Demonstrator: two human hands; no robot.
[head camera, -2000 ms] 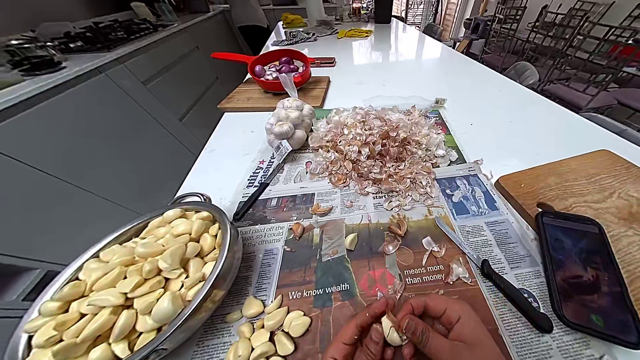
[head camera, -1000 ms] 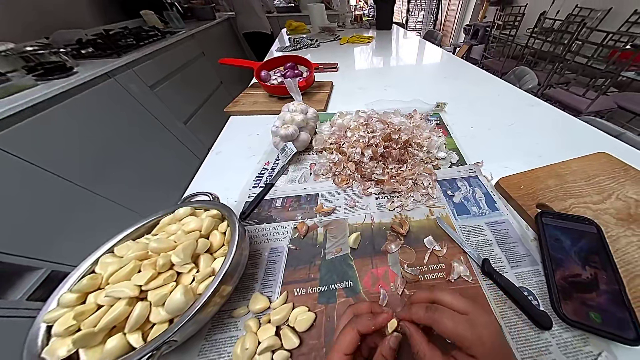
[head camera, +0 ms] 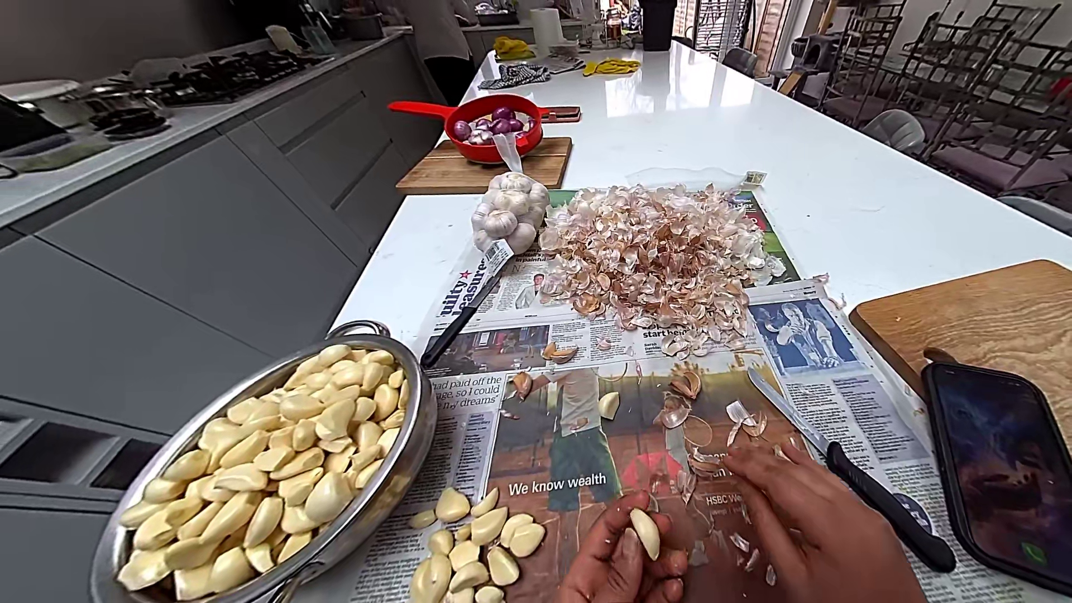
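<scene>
My left hand pinches a peeled garlic clove between thumb and fingers at the bottom centre. To its right, my right hand is spread palm down over the newspaper, its fingertips near loose skins and left of a black-handled knife. Left of my hands lies a small pile of peeled cloves, beside a steel bowl heaped with peeled cloves. Beyond them is a large heap of garlic skins, with a net bag of whole garlic bulbs on its left.
A second knife lies near the bowl. At the right are a wooden board and a phone. Farther back, a red pan of onions rests on another board. A person stands at the far left.
My hands, together over a clove one second ago, are now apart. The right hand has moved right and forward over the newspaper, while the left hand keeps a clove.
</scene>
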